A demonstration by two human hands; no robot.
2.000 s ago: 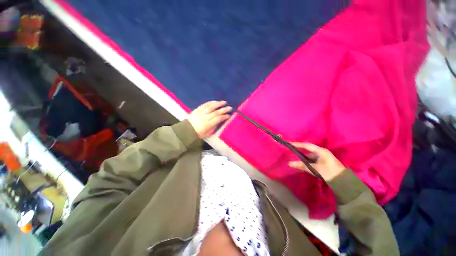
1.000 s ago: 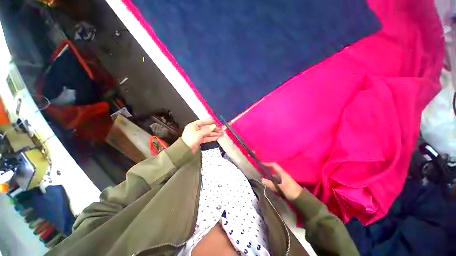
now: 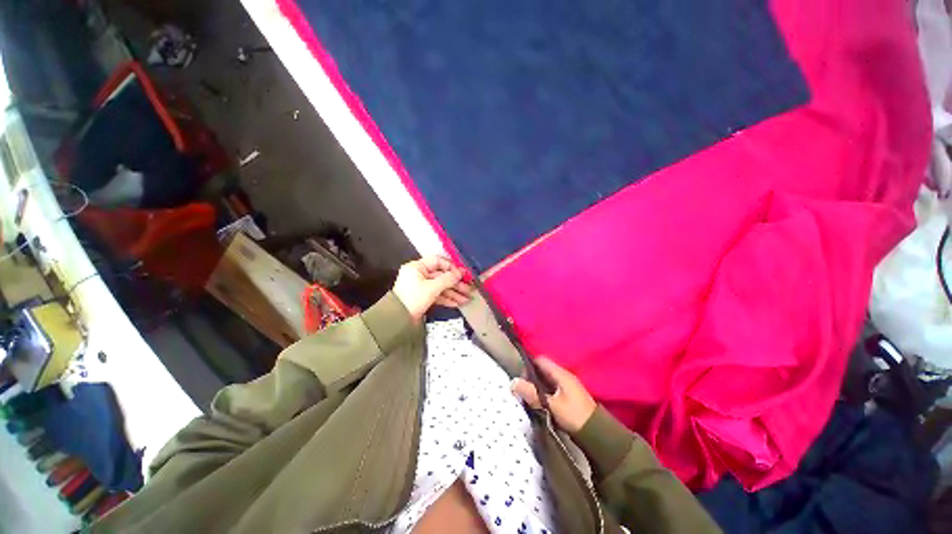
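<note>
A dark blue fabric panel point(image 3: 564, 115) lies flat on bright pink fabric point(image 3: 647, 261). The pink shows as a thin strip along the left table edge and spreads wide to the right, bunched at the lower right. My left hand point(image 3: 430, 286) is at the panel's near corner and pinches the edge of the pink fabric. My right hand point(image 3: 558, 394) is closed round the handles of long dark shears point(image 3: 504, 325). The blades point to the near corner beside my left fingertips. Whether the blades are apart is hard to tell.
The pale table edge point(image 3: 355, 136) runs down from the upper left. Left below it are an orange-red bag point(image 3: 157, 235), a wooden board point(image 3: 256, 284) and another cluttered white surface. At right are a translucent white bag point(image 3: 913, 292) and heaped navy fabric point(image 3: 835, 475).
The view has shifted, so the panel's near corner sits lower and more central. My right hand with the shears has come nearer my body and left hand. My left fingers now pinch the pink edge.
</note>
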